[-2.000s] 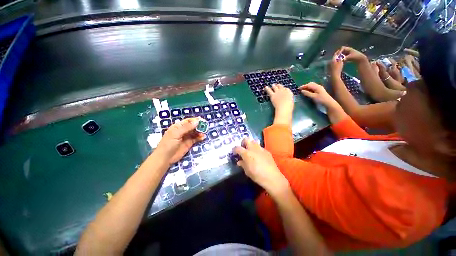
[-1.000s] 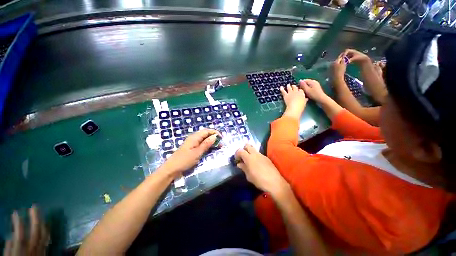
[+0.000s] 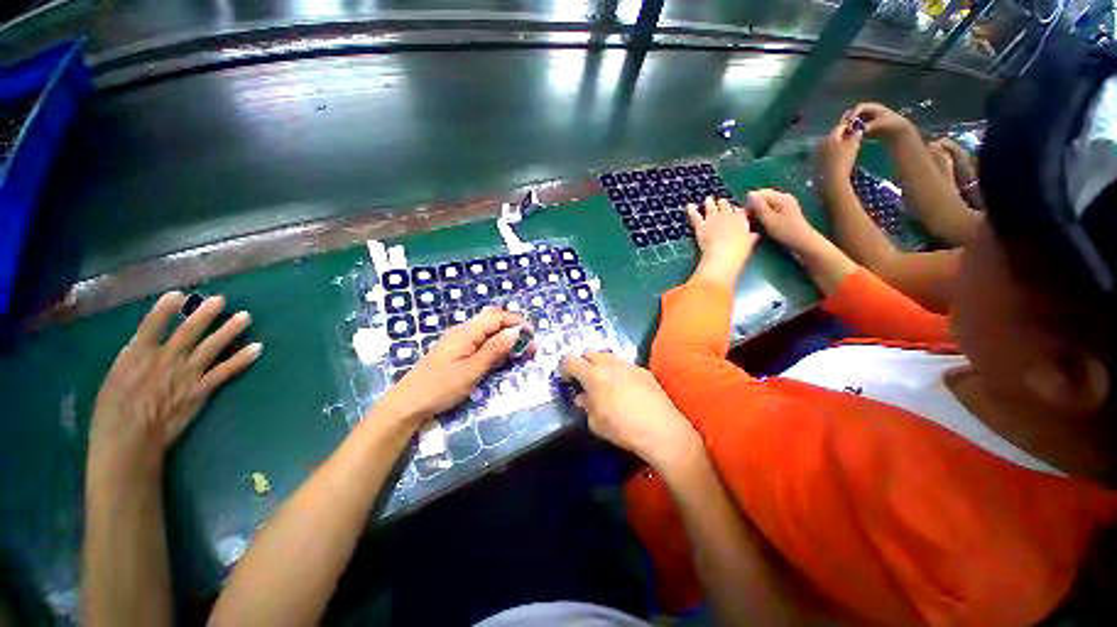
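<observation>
The clear adhesive backing sheet (image 3: 459, 431) lies on the green bench, with rows of black square stickers and emptied places along its near side. My left hand (image 3: 463, 355) is over the sheet and pinches a small square electronic part (image 3: 522, 342) between thumb and fingertips. My right hand (image 3: 619, 394) is at the sheet's right near edge, fingers curled around a small dark piece (image 3: 568, 385), mostly hidden by the fingers. White tabs (image 3: 387, 256) stick up at the sheet's far left corner.
Another person's hand (image 3: 165, 374) reaches in at left over a dark part (image 3: 191, 305). A person in orange (image 3: 808, 429) sits close at right with another sheet (image 3: 661, 202). The conveyor belt (image 3: 368, 135) runs beyond the bench. A blue tote (image 3: 55, 129) stands far left.
The other person's hand has come in from the lower left and covers the place of the two loose parts. My left hand has moved slightly right and nearer with its part; my right hand barely moved.
</observation>
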